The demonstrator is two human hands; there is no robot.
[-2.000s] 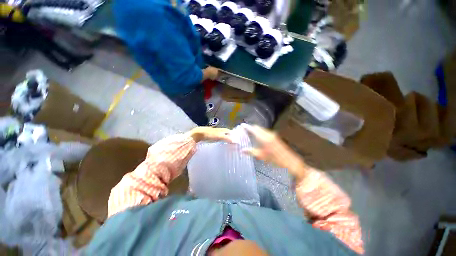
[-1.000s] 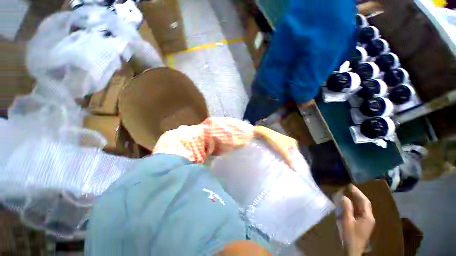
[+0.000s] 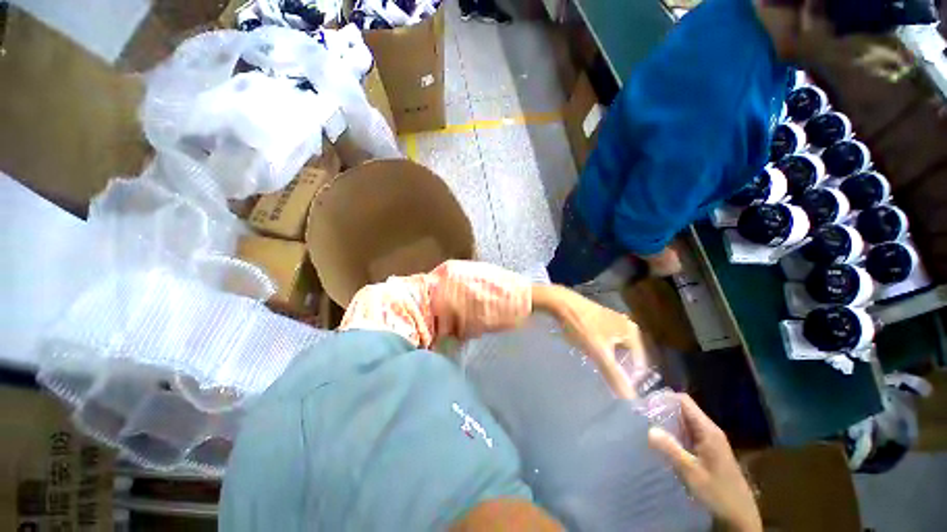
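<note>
A clear, greyish translucent bag (image 3: 582, 426) lies slanting across the front of my body. My left hand (image 3: 615, 345) is at its upper edge, with bent fingers on clear, shiny plastic. My right hand (image 3: 710, 457) grips the same crinkled plastic from the right, with the thumb towards the left. The plastic between the hands (image 3: 652, 391) has small dark print and a pinkish tint. I cannot tell whether it is the bag's edge or a separate piece. The two hands are close together.
A large heap of clear ribbed bags (image 3: 197, 322) lies at the left. An open brown carton (image 3: 389, 223) stands beyond my left arm. A worker in blue (image 3: 680, 135) is at the green bench (image 3: 774, 364), which holds rows of black-and-white devices (image 3: 831, 244). Another carton (image 3: 805, 483) is at lower right.
The view has turned towards the left-hand heap. My right hand has come from apart at the bag's far corner to close beside my left hand, and now grips the plastic.
</note>
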